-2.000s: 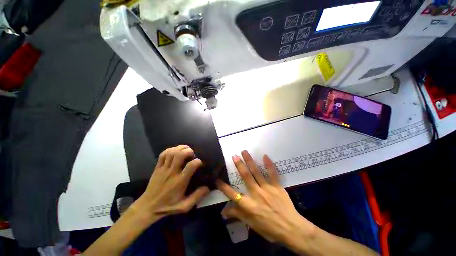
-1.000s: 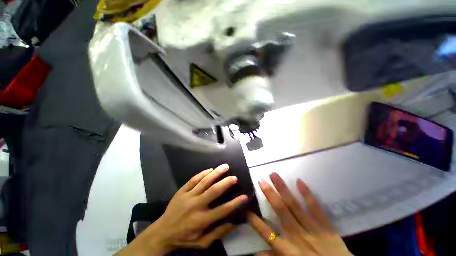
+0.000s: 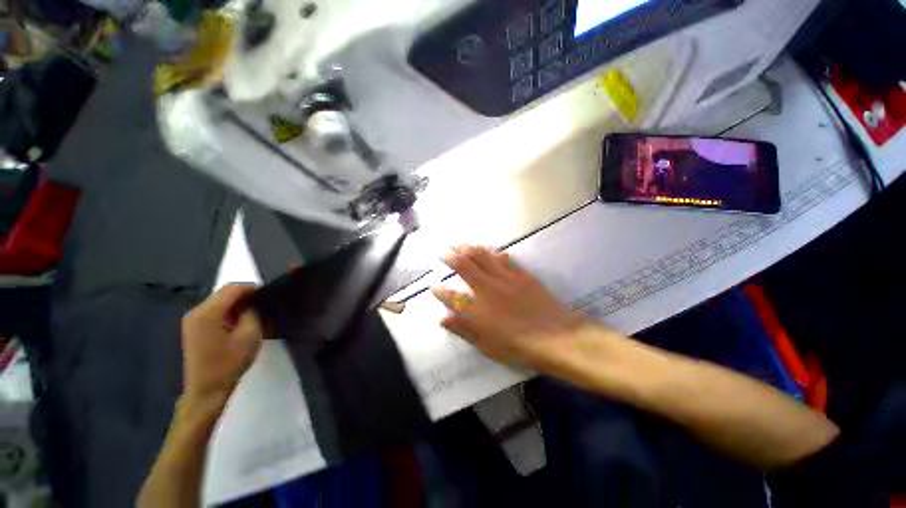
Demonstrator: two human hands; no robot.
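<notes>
A dark garment panel point(image 3: 368, 387) runs from the presser foot point(image 3: 405, 220) over the table's front edge. Its upper layer is lifted and folded back to the left. My left hand point(image 3: 221, 337) grips the lifted edge left of the needle. My right hand point(image 3: 502, 303) rests on the white bed right of the needle, fingers bent, with a ring on one finger; nothing shows in it. The white sewing machine head point(image 3: 368, 60) stands above, and its lamp lights the needle area. The fabric under the foot is blurred.
A lit smartphone point(image 3: 690, 174) lies on the bed at right. The control panel point(image 3: 517, 60) is above. A large dark fabric pile point(image 3: 129, 258) covers the left side. A printed ruler point(image 3: 715, 241) runs along the front edge. A blue crate with a red-orange rim point(image 3: 785, 342) stands below.
My left hand has moved left from the strip in front of the needle and pulled its edge up and over. My right hand has moved nearer the needle. The view has shifted.
</notes>
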